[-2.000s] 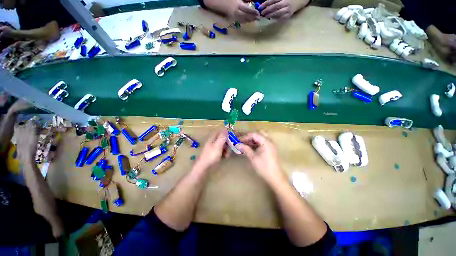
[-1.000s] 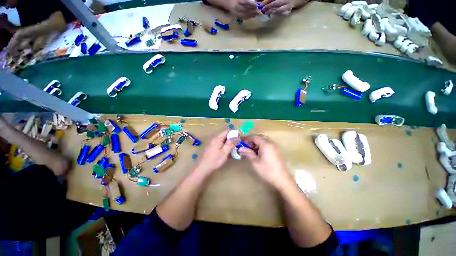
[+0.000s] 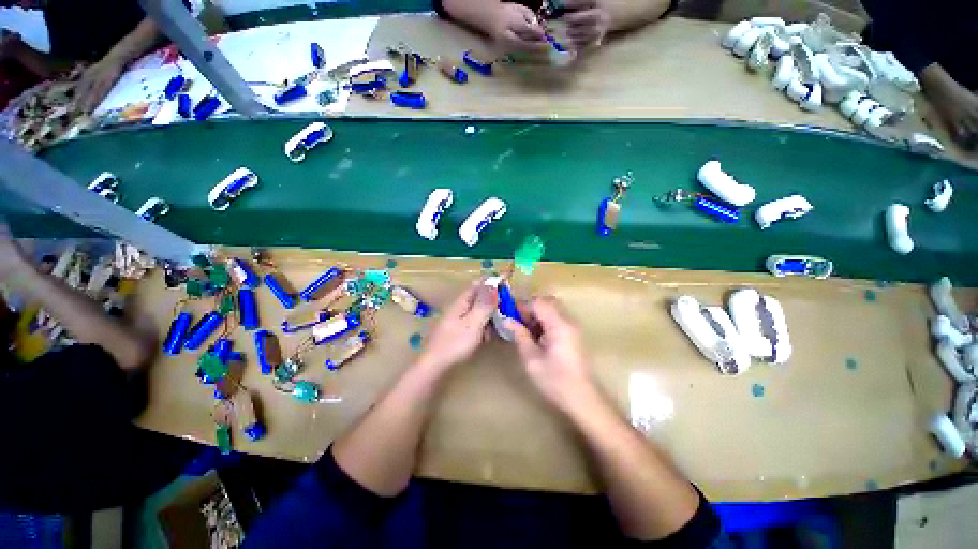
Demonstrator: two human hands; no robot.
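Note:
My left hand (image 3: 461,327) and my right hand (image 3: 549,341) meet over the bench's middle. Between them they hold a white housing (image 3: 502,326) with a blue battery (image 3: 507,303) lying at or in it; the fingers hide how far it sits in. A green circuit board (image 3: 529,254) hangs off the battery's far end on a reddish wire, over the belt's near edge. My left fingers grip the housing's left side and my right fingers press at the battery and housing from the right.
Battery-and-board assemblies (image 3: 249,308) are piled on the left. Two white housings (image 3: 760,325) lie on the right, with more at the far right edge. The green belt (image 3: 558,161) carries housings and batteries. Across it, a person's hands (image 3: 552,32) work. Another person's arm (image 3: 80,300) is at left.
The things on the belt have moved left. The battery in my hands has turned more upright, and the green board shows more sharply beyond my fingers. The neighbour's arm at left has shifted.

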